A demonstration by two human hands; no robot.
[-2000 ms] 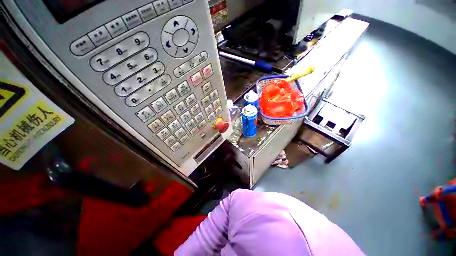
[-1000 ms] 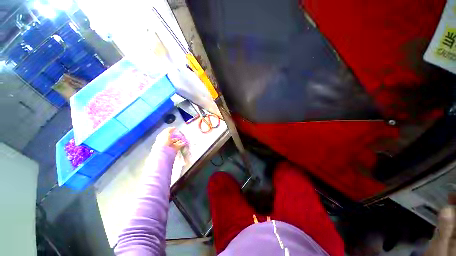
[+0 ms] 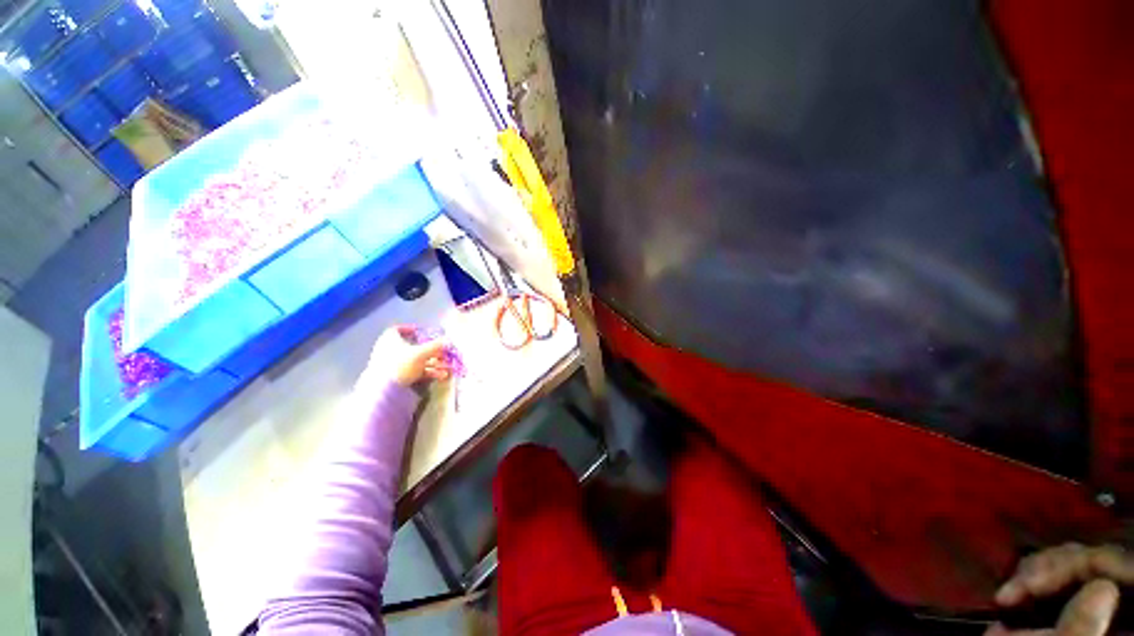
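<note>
My left hand (image 3: pixel 408 358) is over the white side table (image 3: pixel 299 416). Its fingers are closed around small pink-purple moulded pieces (image 3: pixel 450 359), which stick out on its right side at the table top. My right hand (image 3: pixel 1067 586) is at the lower right corner, cut off by the picture's edge. Its fingers are slightly parted beside the dark lower part of the red machine door (image 3: pixel 796 460); whether it holds anything is not clear.
Stacked blue totes (image 3: pixel 299 280) hold pink and purple pieces. Orange-handled scissors (image 3: pixel 527 321), a dark flat rectangle (image 3: pixel 465 273) and a round black thing (image 3: pixel 412 286) lie on the table. A yellow-handled tool (image 3: pixel 537 201) hangs at its edge.
The view has swung from the control panel to the side table. Since one second ago, my right hand has come further into view; my left stays at the pieces.
</note>
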